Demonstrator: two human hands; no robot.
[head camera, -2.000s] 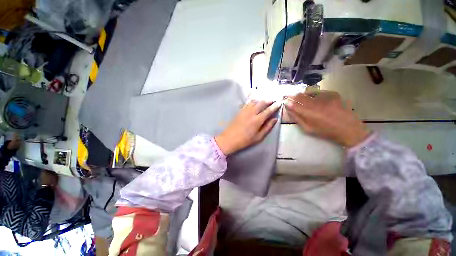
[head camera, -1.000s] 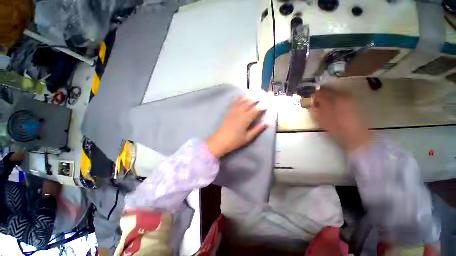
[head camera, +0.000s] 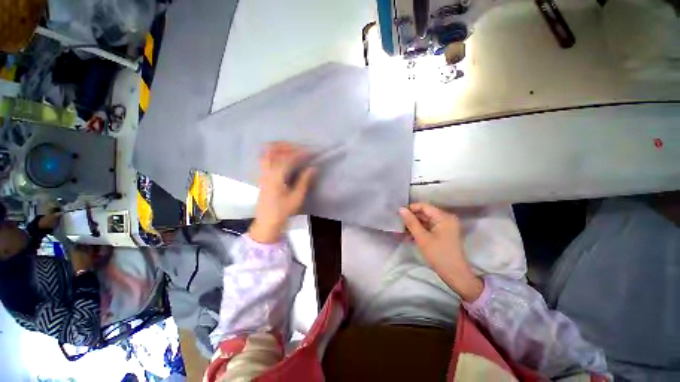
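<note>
A grey cut panel (head camera: 358, 160) lies flat on the machine table, its right edge running down from the bright glare at the needle area (head camera: 429, 71). My right hand (head camera: 436, 239) pinches the panel's near right corner at the table's front edge. My left hand (head camera: 283, 183) is blurred above the left part of the panel; whether it touches the cloth cannot be told. The presser foot is lost in the glare. Another long grey panel part (head camera: 183, 82) extends away at the far left.
A dark reddish-brown tool (head camera: 555, 22) lies on the machine bed (head camera: 514, 74). Yellow-black tape (head camera: 199, 195) marks the left table edge. Whitish cloth (head camera: 410, 276) covers my lap; grey cloth (head camera: 619, 261) hangs at right. Another person (head camera: 52, 291) is at far left beside a machine.
My right hand has come from beside the needle down to the panel's near corner. My left hand has moved left, away from the needle. The view has tilted down, and the panel's near part lies flatter.
</note>
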